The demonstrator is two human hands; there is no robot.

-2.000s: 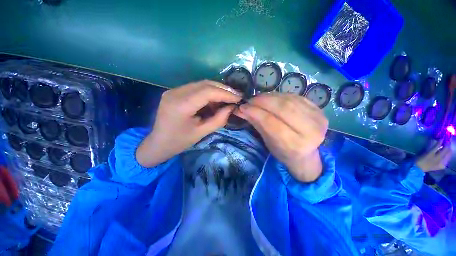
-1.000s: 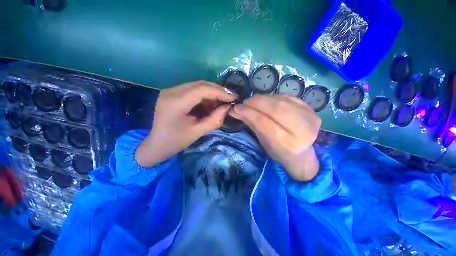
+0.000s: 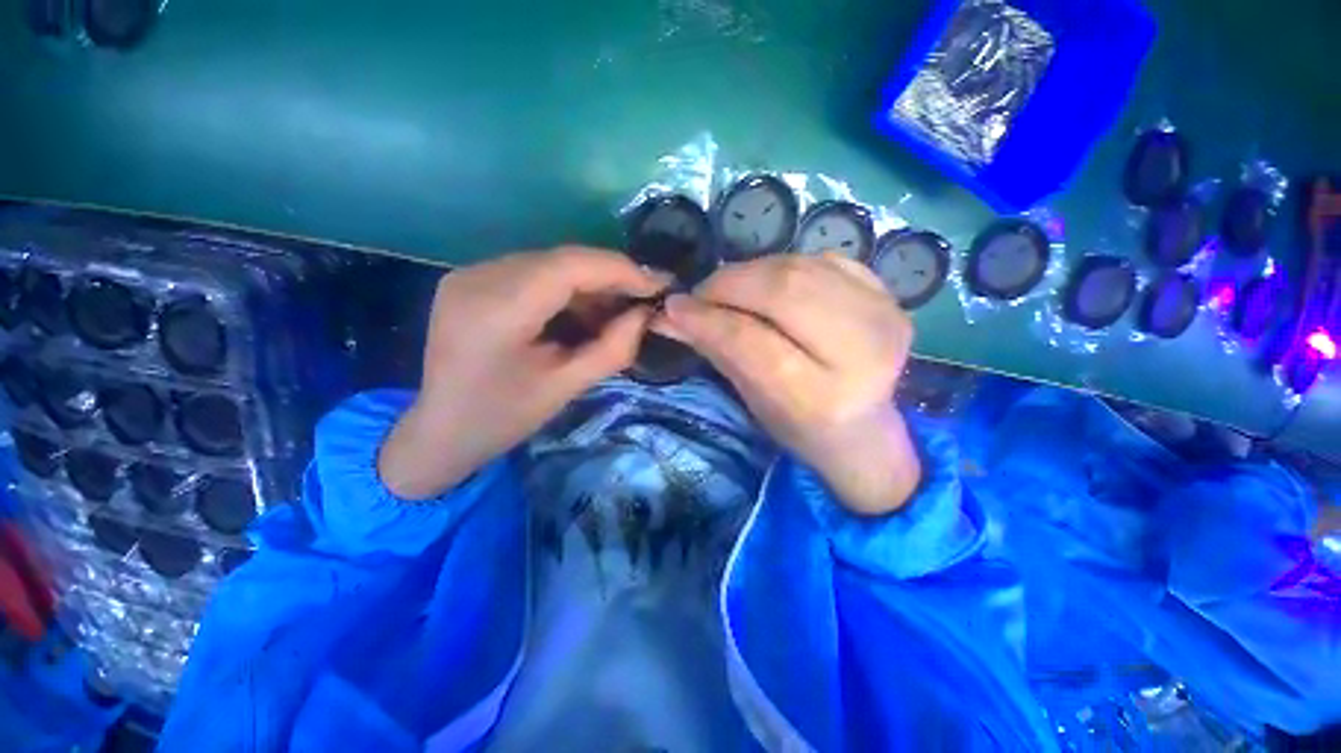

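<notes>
My left hand (image 3: 518,361) and my right hand (image 3: 806,350) meet fingertip to fingertip at the table's near edge. They pinch something small and dark between them; its form is hidden by the fingers. A round black housing (image 3: 669,358) shows partly below the fingertips, between the hands. Just beyond them a dark round housing (image 3: 669,236) lies on shiny film (image 3: 688,165). Grey-faced round housings (image 3: 757,216) with short marks lie in a row to its right on the green table (image 3: 441,133).
A blue bin (image 3: 1096,96) holds a silvery heap (image 3: 975,86) at the back right. More black discs (image 3: 1157,165) lie at the right. Stacked blister trays (image 3: 133,419) of black discs stand at the left. A neighbour's blue sleeve (image 3: 1250,589) is at the right.
The view has shifted slightly, so the table things sit further left and the bin higher. The neighbour's hand at the right has gone from sight. My hands stay together at the same work.
</notes>
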